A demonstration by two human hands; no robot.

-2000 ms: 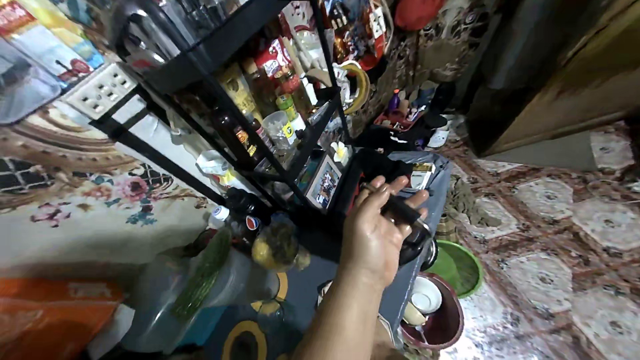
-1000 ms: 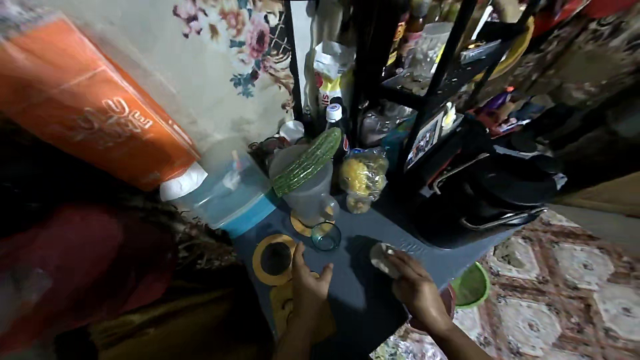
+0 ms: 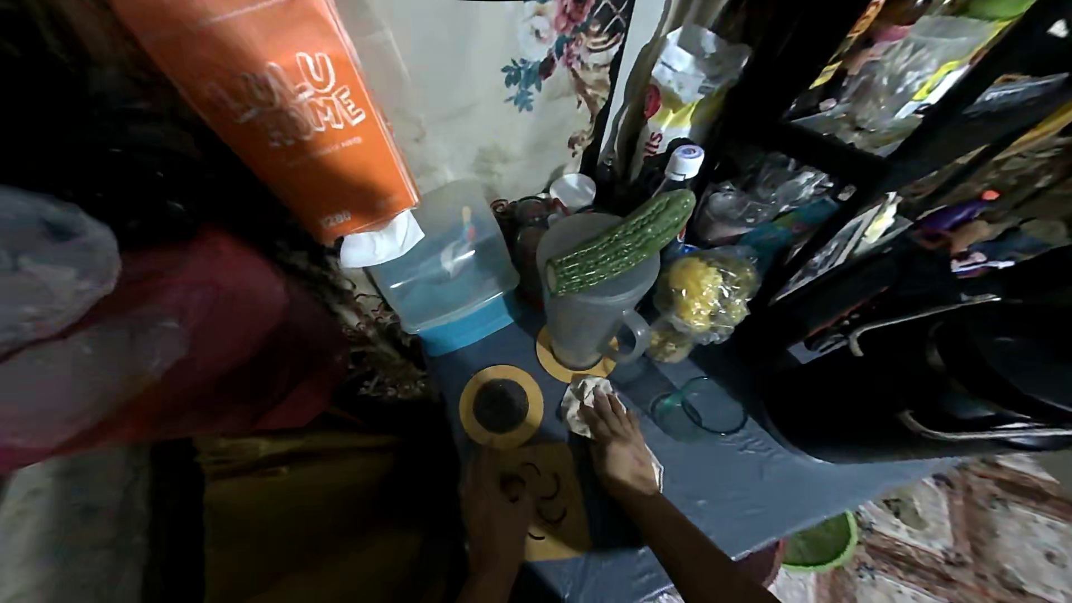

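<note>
My right hand [image 3: 618,444] presses a crumpled white cloth or tissue [image 3: 584,404] onto the grey tabletop [image 3: 712,494], just in front of a plastic pitcher [image 3: 578,322]. A green bitter gourd or similar ridged vegetable [image 3: 620,243] lies across the pitcher's top. My left hand [image 3: 498,511] is in shadow over the left edge of a yellow square mat [image 3: 557,502]; its fingers are hard to make out. Beyond it lies a round yellow coaster with a dark centre [image 3: 502,406]. To the right of the cloth stands a clear glass [image 3: 703,406].
A blue-based plastic container [image 3: 456,276] and an orange bag [image 3: 293,109] are at the left back. A plastic-wrapped yellow item [image 3: 708,289] sits right of the pitcher. A large black pot or appliance [image 3: 938,377] and a black shelf [image 3: 829,159] fill the right.
My right hand has moved left with the white cloth, from beyond the glass to near the pitcher. My left hand has come nearer the table's front left. The view has shifted strongly since the oldest frame.
</note>
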